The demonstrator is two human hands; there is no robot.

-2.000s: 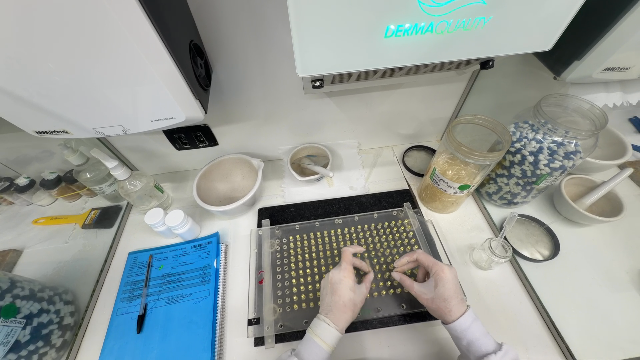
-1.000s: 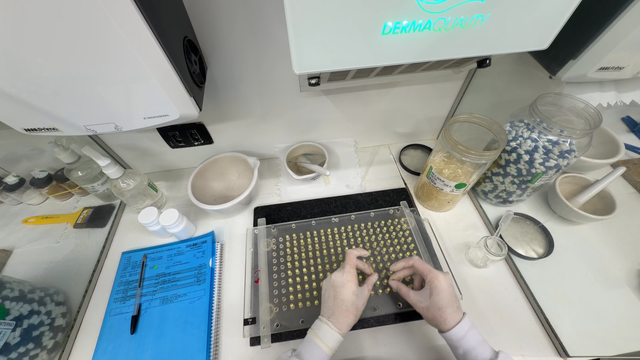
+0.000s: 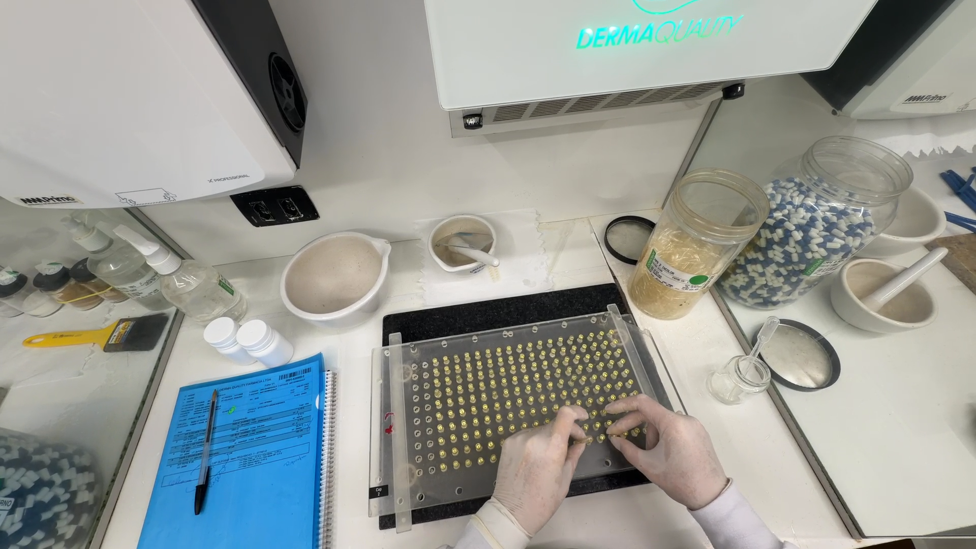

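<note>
A clear plastic capsule-filling board (image 3: 457,490) lies on a black slab (image 3: 503,303), its rows of holes mostly filled with yellow-topped capsules (image 3: 496,396); columns at its left hold none. My gloved left hand (image 3: 536,465) is over the lower right part of the board, thumb and fingertips brought together at a small capsule piece. Beside it my gloved right hand (image 3: 671,450) pinches near the board's lower right holes, a tiny capsule piece seemingly at its fingertips. The fingers partly hide the capsules beneath. Clear strips run along the board's left and right sides.
Behind stand a white mortar (image 3: 335,278), a smaller mortar with pestle (image 3: 463,244), a jar of clear capsules (image 3: 671,267) and a jar of blue-and-white capsules (image 3: 808,229). A small glass jar (image 3: 736,380) is at right. Left are white bottles (image 3: 263,343) and a blue folder (image 3: 244,450) with a pen (image 3: 206,450).
Both hands stay over the lower right of the board; their fingers have shifted slightly. The right hand's thumb and index finger are a little farther apart from the left hand's fingertips.
</note>
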